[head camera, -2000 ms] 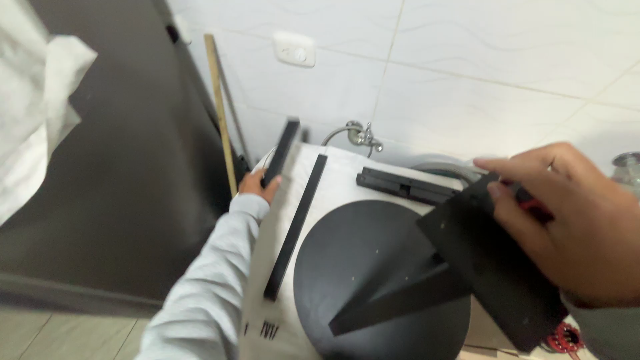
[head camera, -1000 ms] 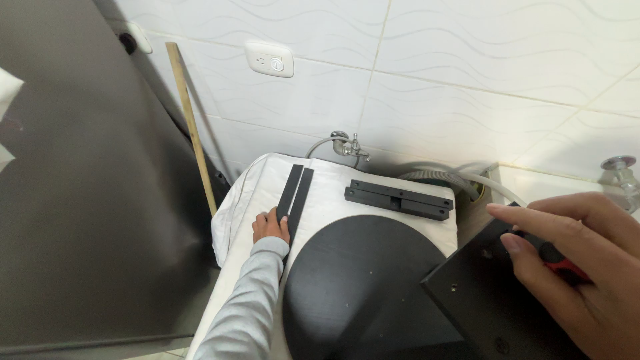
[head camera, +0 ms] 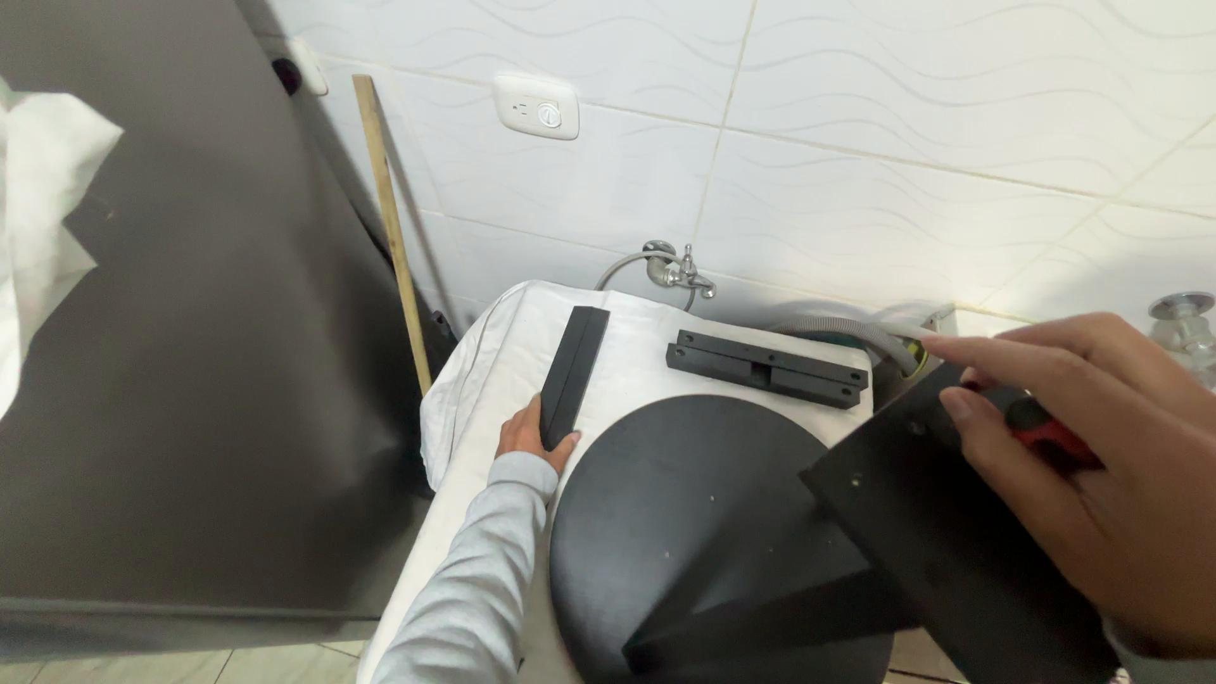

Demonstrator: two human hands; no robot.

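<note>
My left hand (head camera: 535, 435) grips the near end of two black bars (head camera: 576, 372) that lie side by side on a white cloth cover (head camera: 503, 332). To their right, a pair of notched black bars (head camera: 768, 370) with holes lies behind a round black board (head camera: 703, 494). My right hand (head camera: 1073, 446) is raised over the right side, holding a red and black tool (head camera: 1054, 435), perhaps a screwdriver, mostly hidden by the fingers. Just beneath that hand, a black panel (head camera: 940, 513) with small holes stands above the round board; what supports it is hard to tell.
A large dark grey appliance (head camera: 209, 332) fills the left. Against the tiled wall leans a wooden stick (head camera: 394, 228). Behind the cover are a metal faucet (head camera: 674, 271) and a grey corrugated hose (head camera: 836, 328). A wall outlet (head camera: 537, 106) sits above.
Two seconds ago my left hand held one bar raised beside another lying on the cover; now both bars lie together under it. My right hand stays by the black panel.
</note>
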